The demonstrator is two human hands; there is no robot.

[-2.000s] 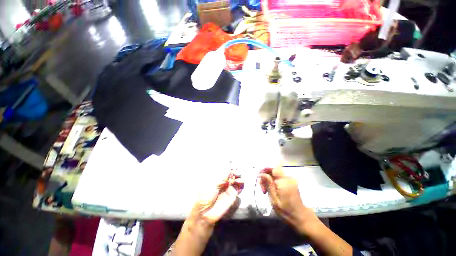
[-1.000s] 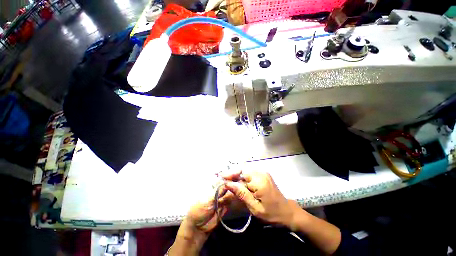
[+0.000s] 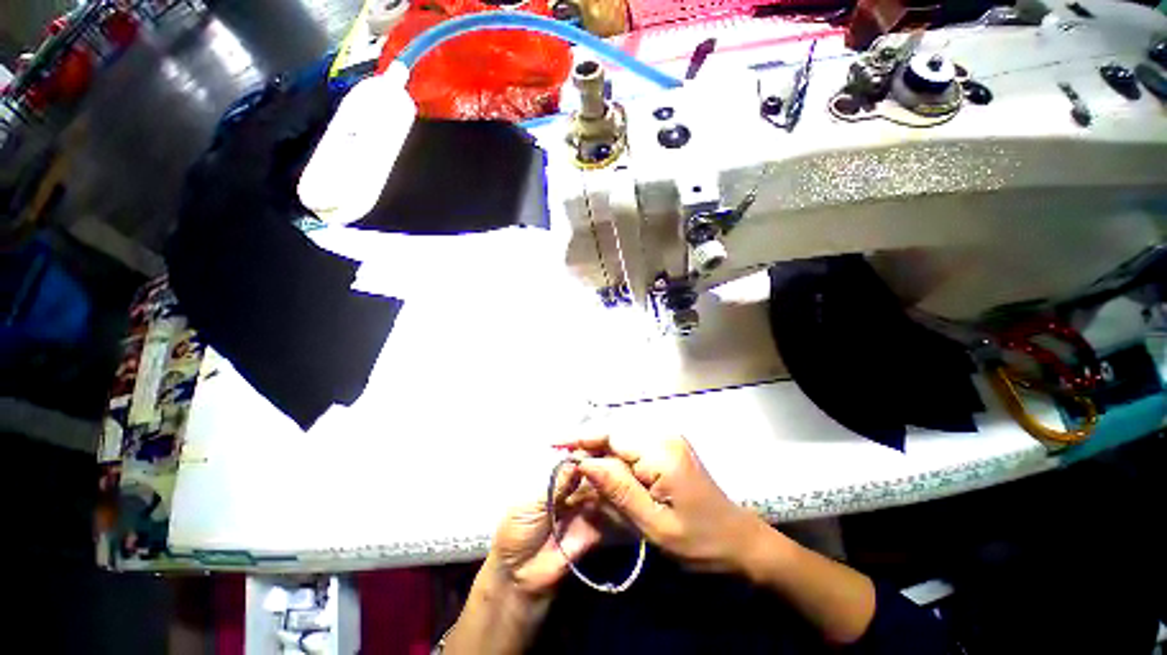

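Note:
My right hand pinches a thin pale strip bent into a loop, at the table's front edge. My left hand is close against it, with its fingers at the loop's left side and top; its fingertips are partly hidden. The loop hangs below the meeting fingertips. The sewing machine's needle area is above and right of my hands. Dark cut panels lie flat at the left, with stepped edges. More dark panels lie under the machine arm.
The white machine arm spans the upper right. A white lamp head on a blue neck hangs over the left panels. Red plastic lies behind it. Orange and red loops are at the right. A white tray sits below the table edge.
The hands have come together from apart, and the loop now hangs between them rather than from the right hand alone. The view has shifted, so the machine appears higher and nearer.

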